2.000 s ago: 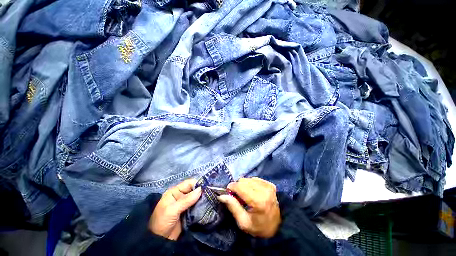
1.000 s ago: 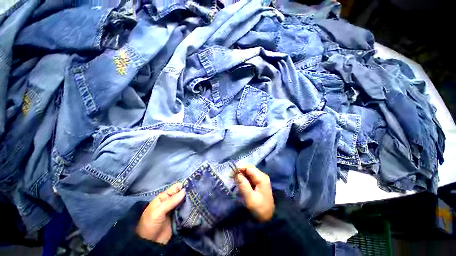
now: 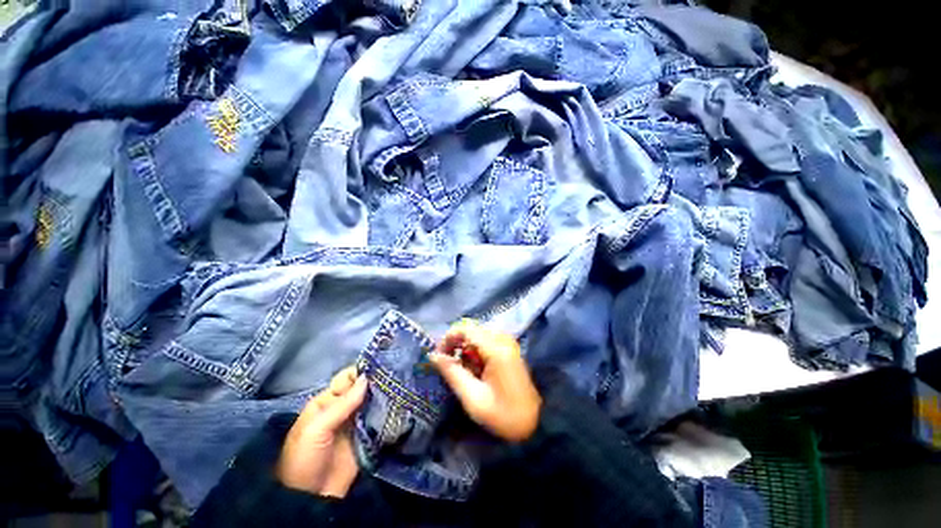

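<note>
A blue denim garment [image 3: 404, 397] with a stitched corner and doubled golden topstitching is held up over the near edge of the pile. My left hand [image 3: 325, 433] pinches its left edge between thumb and fingers. My right hand [image 3: 490, 382] is at its upper right edge, closed around small snips [image 3: 472, 358] with a red grip. The snips' blades are mostly hidden by the fingers. No loose thread can be made out.
A large crumpled denim pile [image 3: 433, 196] covers most of the white curved-edge table [image 3: 748, 369]. Yellow embroidery [image 3: 223, 125] shows on a garment at left. A green crate [image 3: 781, 469] and a crumpled pale bundle [image 3: 704, 451] are below the table at right.
The snips' dark blades, earlier visible pointing at the cloth and then upward, are now mostly hidden. Both hands have shifted slightly left since the first frame, and the held cloth is turned flatter to view.
</note>
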